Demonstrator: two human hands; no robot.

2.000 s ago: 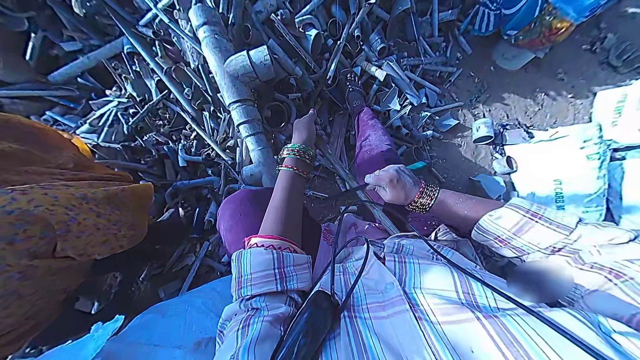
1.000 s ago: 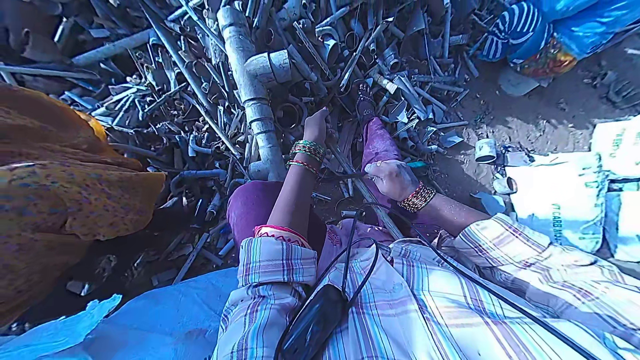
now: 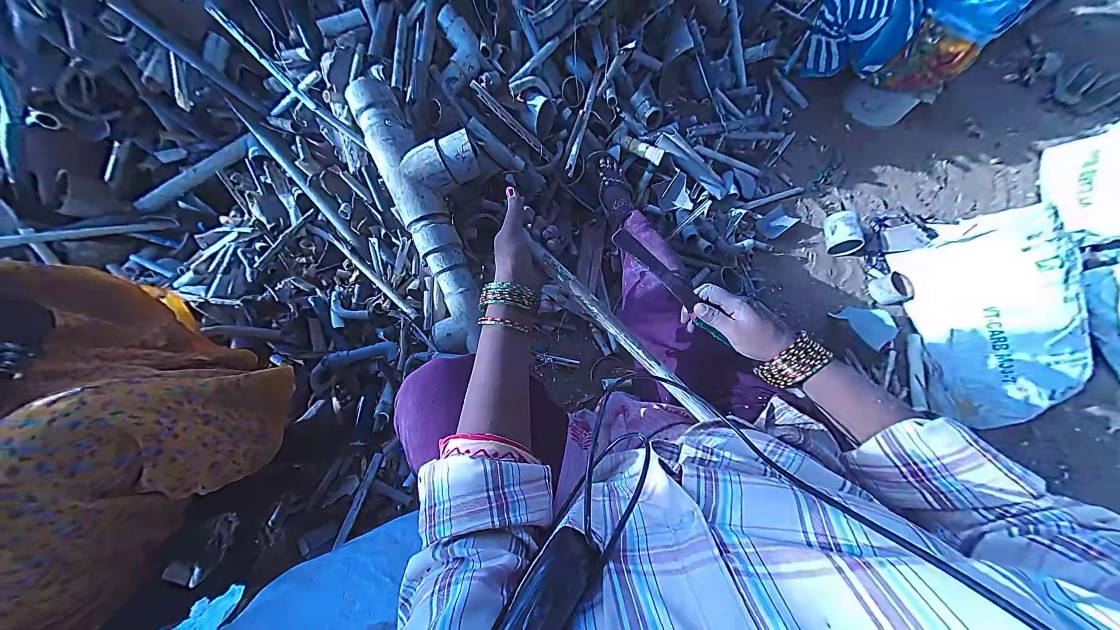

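My right hand [image 3: 733, 320] grips the green handle of a knife [image 3: 658, 267], whose dark blade points up and left over my purple-clad leg. Near the middle, my left hand [image 3: 516, 245] is at the upper part of a long, thin pale pipe [image 3: 612, 325], with its thumb pointing up; its fingers are partly hidden, so its grip cannot be told. The thin pipe slants down to my lap. Left of my left hand lies a thick grey plastic pipe with a side branch [image 3: 411, 192], on a heap of pipe scraps [image 3: 289, 175].
Another person's orange patterned cloth [image 3: 140, 420] is close on the left. White sacks [image 3: 1006, 306] bearing writing lie at the right, beside short pipe pieces [image 3: 844, 233]. Blue plastic bags [image 3: 971, 17] are at the top right. A black cable [image 3: 814, 494] crosses my plaid shirt.
My right hand has moved right, away from the thin pipe, and the knife blade now shows plainly. My left thumb now points up.
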